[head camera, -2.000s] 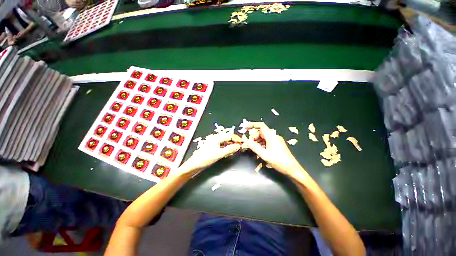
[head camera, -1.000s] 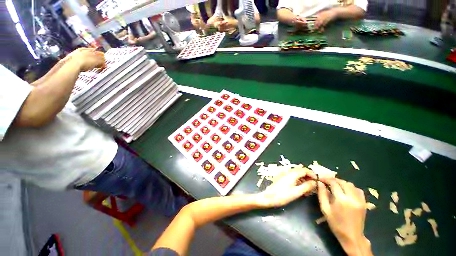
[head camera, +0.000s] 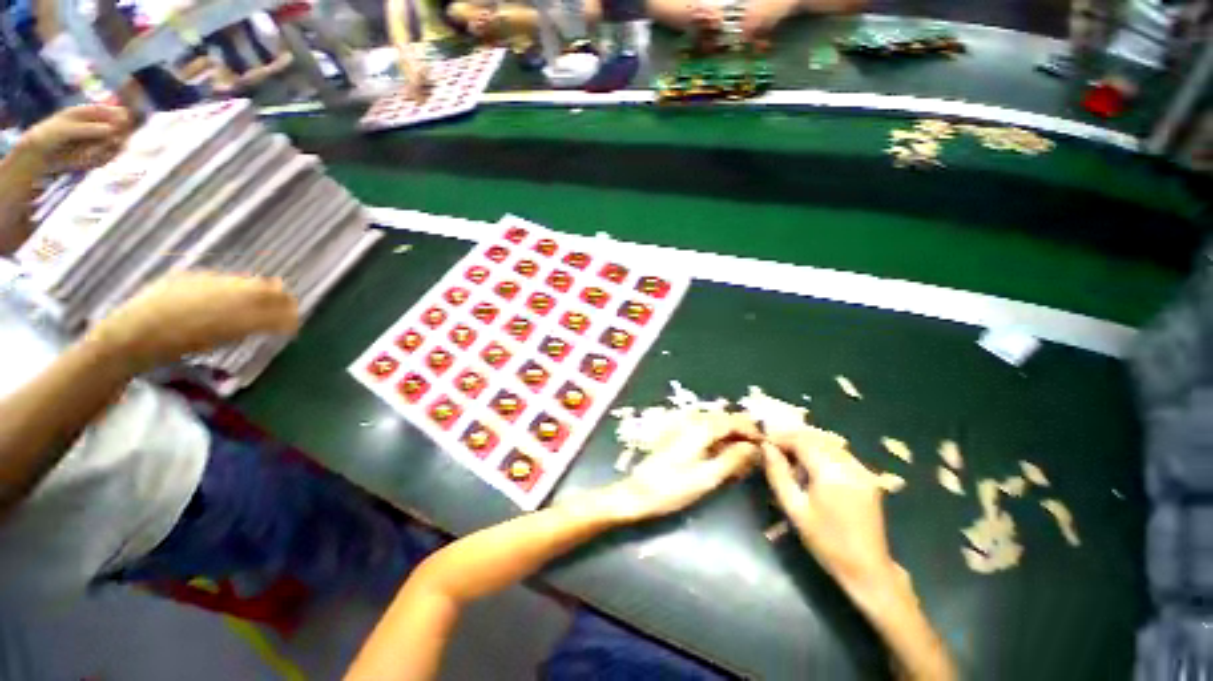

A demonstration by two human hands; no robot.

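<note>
My left hand [head camera: 698, 459] and my right hand [head camera: 827, 499] meet fingertip to fingertip over the dark green bench. A small dark reddish part [head camera: 760, 443] shows between the fingertips, mostly hidden; it looks like a red module, and which hand bears it is hard to tell. Whitish slips [head camera: 648, 426] lie in a loose pile just behind and left of my hands. Beige slips [head camera: 991, 543] lie scattered to the right. A white foam tray [head camera: 601, 389] with rows of red modules lies to the left of my hands.
Stacked foam trays [head camera: 273, 200] lean at the left, with another person's arms [head camera: 186, 319] beside them. A green conveyor [head camera: 798, 173] with white rails runs behind the bench. A white paper [head camera: 1008, 345] lies near the rail. Grey plastic stacks [head camera: 1177, 492] stand at the right edge.
The view swung left, then slightly back right. The neighbour's hand by the stack has moved, and a second arm now shows. My hands stay together at the fingertips.
</note>
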